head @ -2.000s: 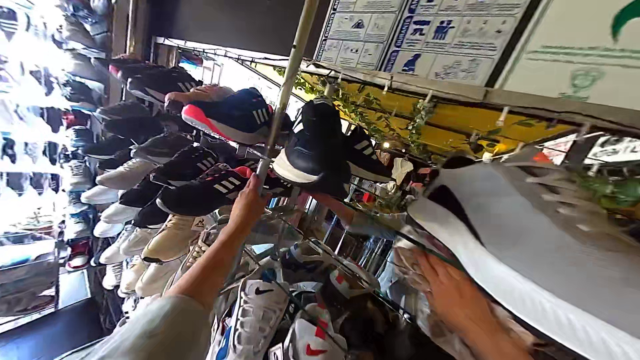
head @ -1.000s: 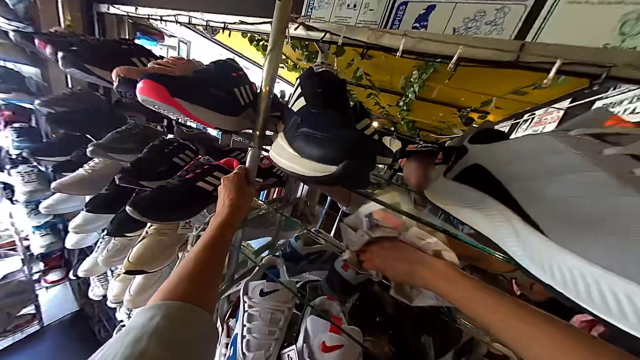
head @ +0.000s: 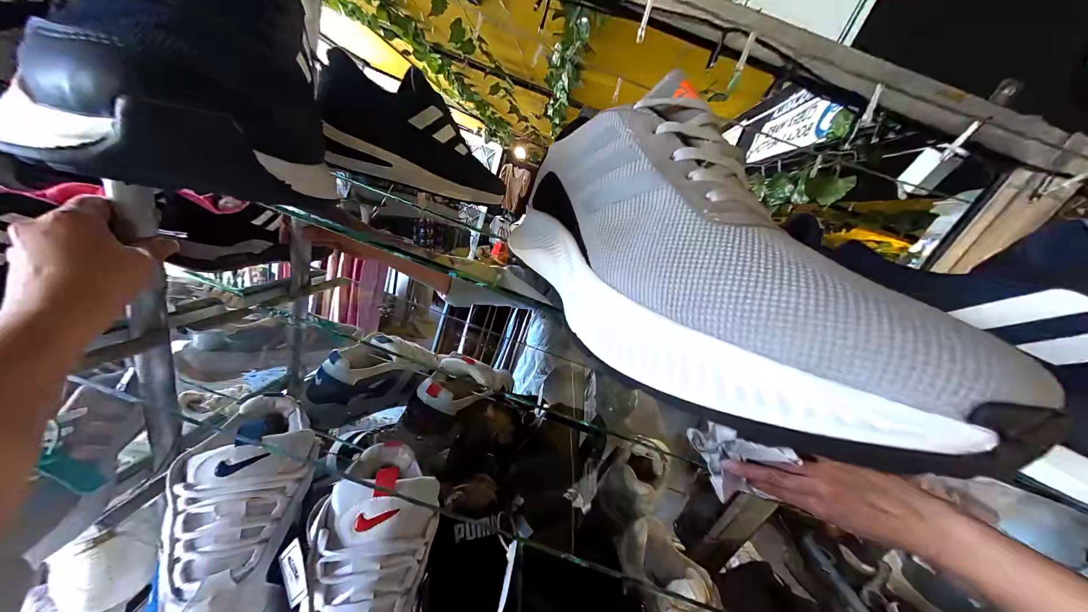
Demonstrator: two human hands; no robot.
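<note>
My left hand (head: 81, 259) grips a grey metal post (head: 151, 340) at the left, its fingers wrapped round it just under a black shoe (head: 212, 102). At the lower right, my right hand (head: 816, 489) presses a crumpled, pale patterned cloth (head: 739, 455) beneath the large grey mesh sneaker (head: 765, 280). The sneaker has a white midsole and stands on a glass shelf (head: 408, 255). Its sole hangs just above my right fingers. Part of the cloth is hidden under the hand.
White Nike sneakers (head: 242, 501) fill the lower shelf. A black shoe with white stripes (head: 399, 136) sits beyond the post, a navy striped shoe (head: 1020, 306) at the right edge. Green-edged glass panes cross the middle. Hanging leaves (head: 569, 68) and a beam with clips (head: 816, 59) are overhead.
My right hand and the cloth have moved right, to beneath the grey sneaker. My left hand stays on the post. The view has shifted right and closer to the shelves.
</note>
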